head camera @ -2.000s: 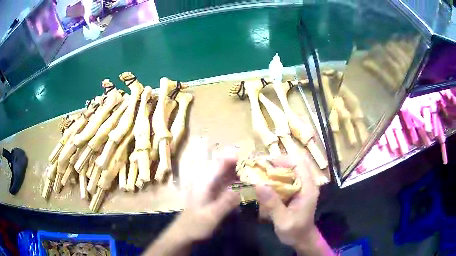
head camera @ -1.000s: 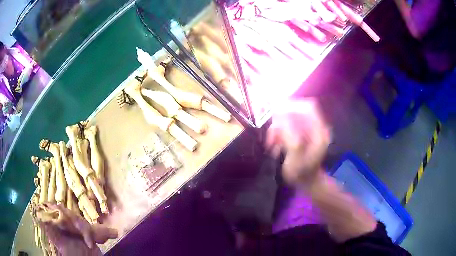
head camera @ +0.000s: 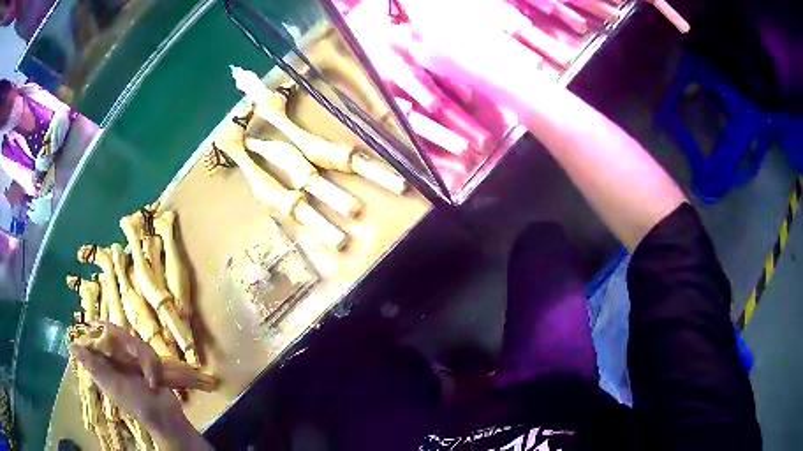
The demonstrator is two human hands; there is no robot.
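Note:
My left hand (head camera: 132,383) is at the lower left, closed around a cream-yellow skeleton leg (head camera: 187,373) whose narrow end points right. It is held over the left pile of skeleton legs (head camera: 141,304). My right arm reaches up and right into the pink-lit area; my right hand (head camera: 440,44) is washed out by glare among the pink-looking legs (head camera: 436,130), so its fingers and any hold cannot be made out. Three skeleton legs (head camera: 295,165) lie mid-bench, with the white glue bottle (head camera: 250,84) at their upper end.
A crusted square work pad (head camera: 273,275) lies near the bench edge. A clear panel (head camera: 352,106) stands between the bench and the pink-lit area. A green conveyor (head camera: 114,198) runs behind. A person (head camera: 35,132) is at upper left. Blue stool (head camera: 718,132) and blue bin (head camera: 609,326) are at right.
My view has turned right. My hands have parted: the left moved to the left pile, and the right went from beside the bench up into the pink-lit area.

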